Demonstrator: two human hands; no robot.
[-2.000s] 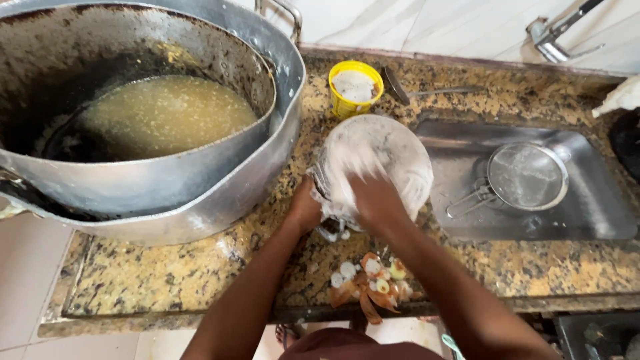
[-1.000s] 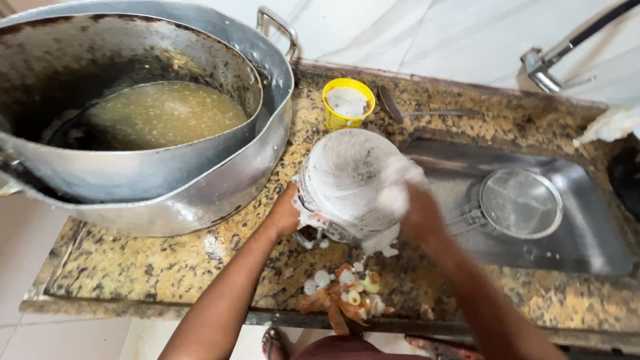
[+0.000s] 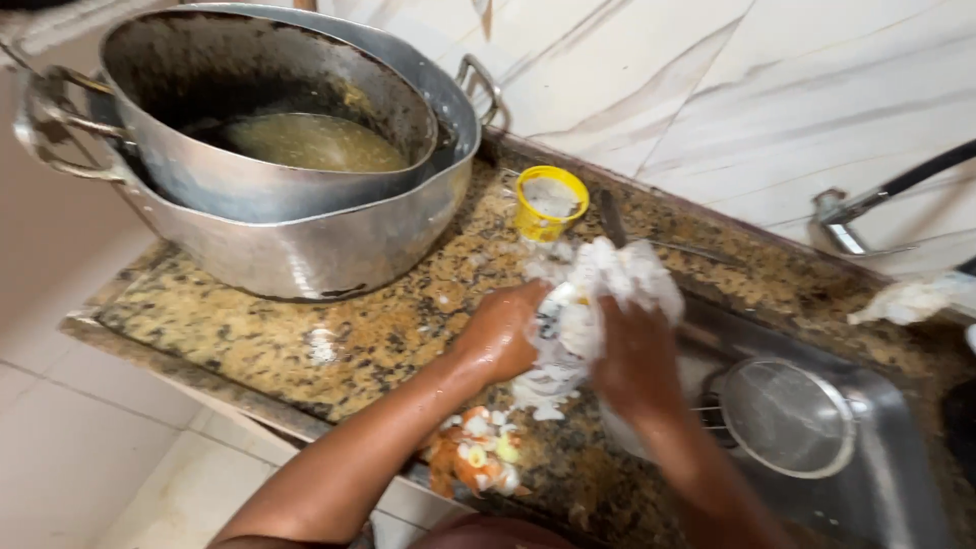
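Observation:
A round metal pan or pot [image 3: 560,358], thick with white suds and blurred, sits at the counter's middle, left of the sink. My left hand [image 3: 507,328] grips its left side. My right hand [image 3: 637,343], its fingers hidden in lather [image 3: 629,274], presses at the right side; whether it holds a scrubber under the foam cannot be seen. Just behind stands a yellow plastic tub [image 3: 552,204] with whitish contents. Onion skins and scraps [image 3: 480,454] lie near the counter's front edge, below my left hand.
Two large nested aluminium pots [image 3: 305,252], the inner one holding cloudy liquid, fill the left of the granite counter [image 3: 252,335]. A wire strainer [image 3: 789,419] lies in the steel sink [image 3: 888,473] at right. Behind it, a faucet [image 3: 842,225] comes from the wall.
The soapy vessel, whose broad round face showed earlier, is now turned and partly hidden by my hands. My right hand has moved over the foam. The view has shifted and tilted.

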